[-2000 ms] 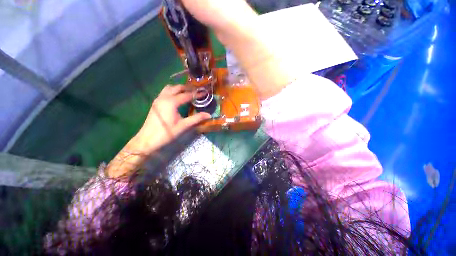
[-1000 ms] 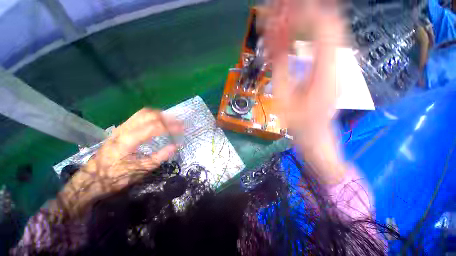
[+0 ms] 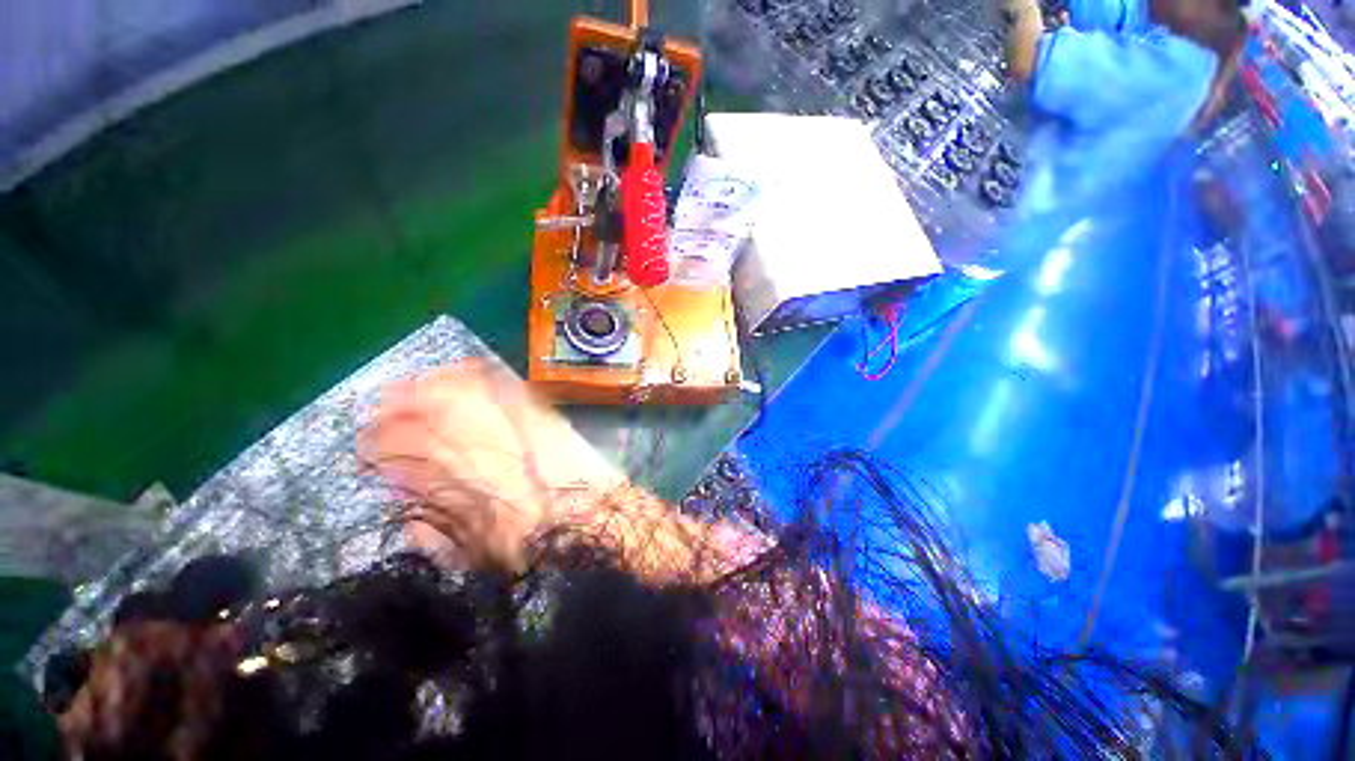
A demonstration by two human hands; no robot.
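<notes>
The orange test fixture stands on the green bench. A round unit with a metallic ring sits in its front seat on a pale green square, uncovered. The toggle clamp's red handle shows in front of the hinged back. My right hand is over the silvery mat, left of and nearer than the fixture. Its fingertips are unclear, and hair covers part of it. My left hand is at the lower left, dark and mostly hidden by hair, beside dark round units.
A white box with red wires stands right of the fixture, a label sheet between them. Clear trays of black units lie beyond. Another person's blue sleeve shows at the upper right. The glossy blue floor is at right.
My right hand has moved from in front of the fixture down to the mat. My left hand has moved off the unit towards the lower left. The red handle and seated unit are now uncovered.
</notes>
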